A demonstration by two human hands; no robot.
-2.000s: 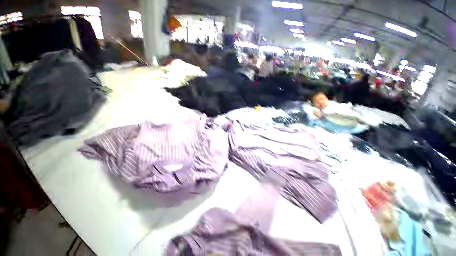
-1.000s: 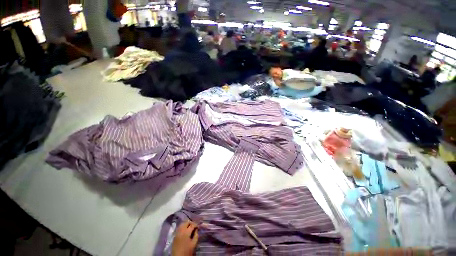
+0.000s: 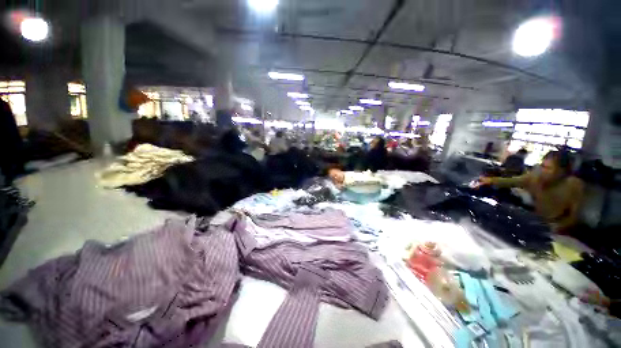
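Observation:
A large crumpled heap of purple striped shirts (image 3: 143, 279) lies on the white table (image 3: 102, 214) at the left front. A flatter striped shirt (image 3: 306, 234) lies beside it, in the middle. A striped sleeve (image 3: 291, 319) runs from the bottom edge up to that shirt and touches it. The garment nearest me is almost wholly cut off by the bottom edge. Neither of my hands is in the picture.
Dark garments (image 3: 204, 182) and a cream heap (image 3: 146, 164) lie at the far side. At right are a red-pink bottle (image 3: 423, 261), light blue strips (image 3: 485, 298), long white strips (image 3: 425, 299) and glossy polybags. A person in a yellowish-brown top (image 3: 555, 194) reaches over dark garments.
The view has tilted up, so the near shirt has dropped out below, with the hand and the thin tool seen on it a second ago. The person at right has come into view.

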